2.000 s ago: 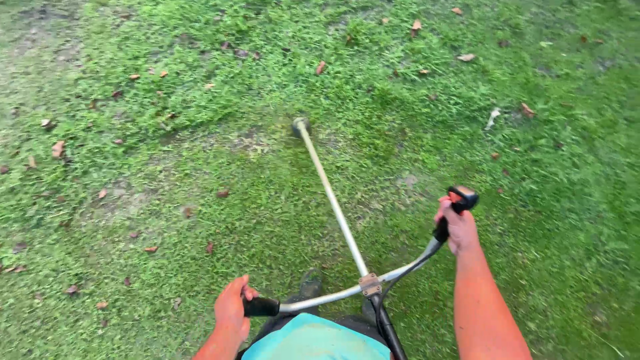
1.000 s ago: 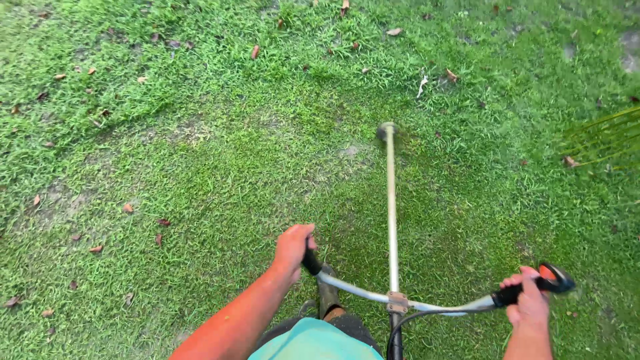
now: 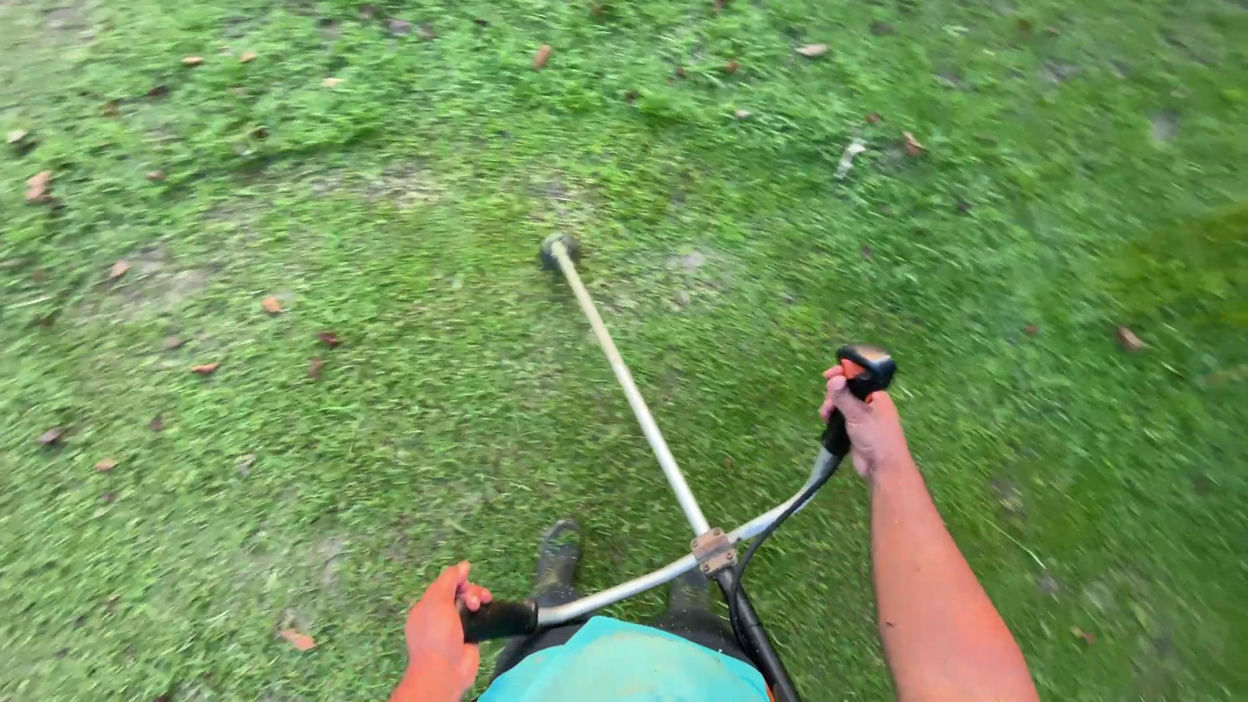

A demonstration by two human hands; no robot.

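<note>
A brush cutter point(image 3: 639, 405) with a pale metal shaft runs from my waist up and left over the grass. Its cutting head point(image 3: 559, 253) is low over the turf, blurred. The silver handlebar point(image 3: 624, 588) crosses the shaft at a bolted clamp point(image 3: 714, 552). My left hand point(image 3: 444, 624) is around the black left grip point(image 3: 499, 620), thumb up. In my right hand point(image 3: 866, 419) is the black right grip with an orange control point(image 3: 864, 370) on top; a black cable runs from it down to the shaft.
Short green grass point(image 3: 390, 468) surrounds me, with scattered dry leaves point(image 3: 206, 369) and a pale scrap point(image 3: 850, 157) at upper right. My dark boots point(image 3: 558, 556) stand behind the handlebar, partly hidden by a turquoise garment point(image 3: 624, 663).
The cutting head has swung left since one second ago, when the shaft pointed nearly straight ahead. The handlebar has turned with it, its right end now farther forward. Both hands have stayed on the grips.
</note>
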